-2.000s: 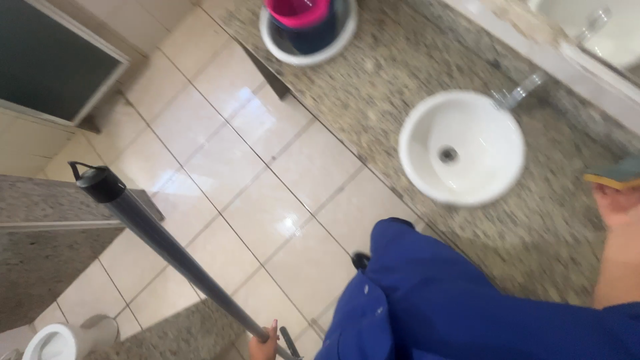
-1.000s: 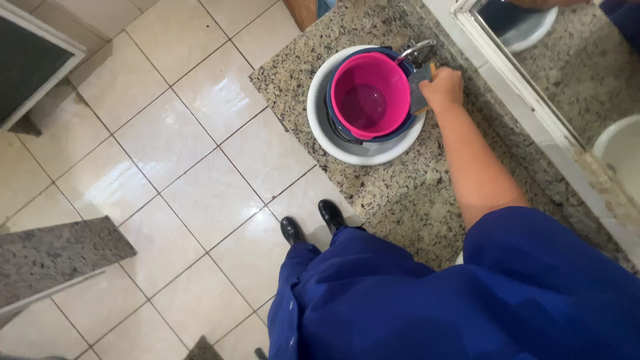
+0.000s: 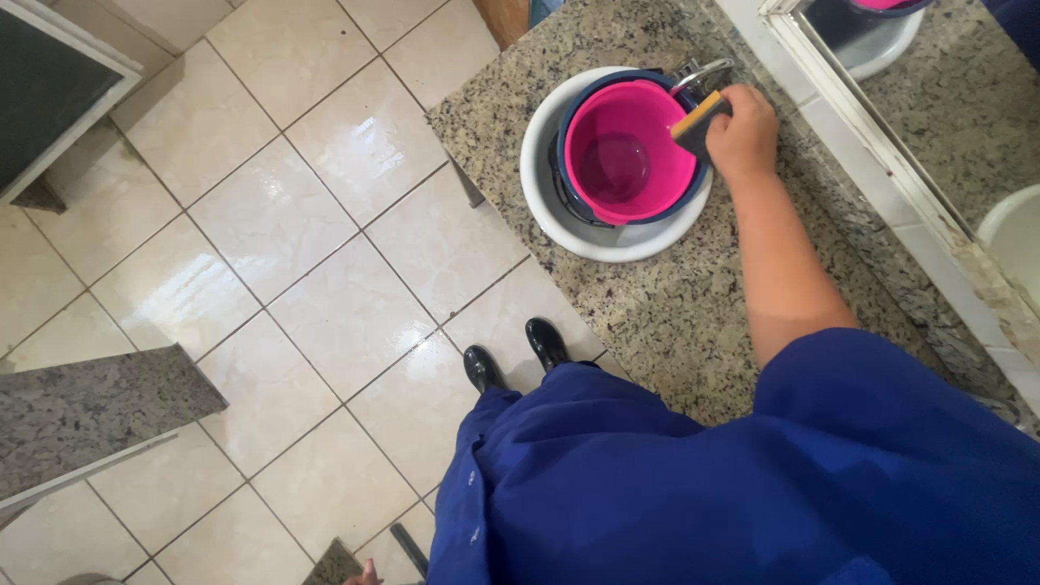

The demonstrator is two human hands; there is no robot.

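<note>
My right hand (image 3: 743, 134) grips a yellow and dark scouring sponge (image 3: 700, 122) at the right rim of a pink plastic bucket (image 3: 593, 122). That bucket sits inside a dark blue bucket (image 3: 569, 195), and a little liquid seems to lie at its bottom. Both stand in a round white washbasin (image 3: 540, 203) with a chrome faucet (image 3: 705, 73) beside them. Only some fingers of my left hand (image 3: 366, 575) show at the bottom edge, near a dark pole (image 3: 409, 548); whether they hold it is not visible.
The speckled granite countertop (image 3: 674, 325) runs along a wall with a white-framed mirror (image 3: 934, 187). A granite partition (image 3: 106, 414) juts in at the left over the tiled floor (image 3: 325, 301). My black boots (image 3: 485, 367) stand beside the counter.
The view has swung from the other basin to the one with the buckets. My right hand has come to the buckets with the sponge. The long pole has mostly left view.
</note>
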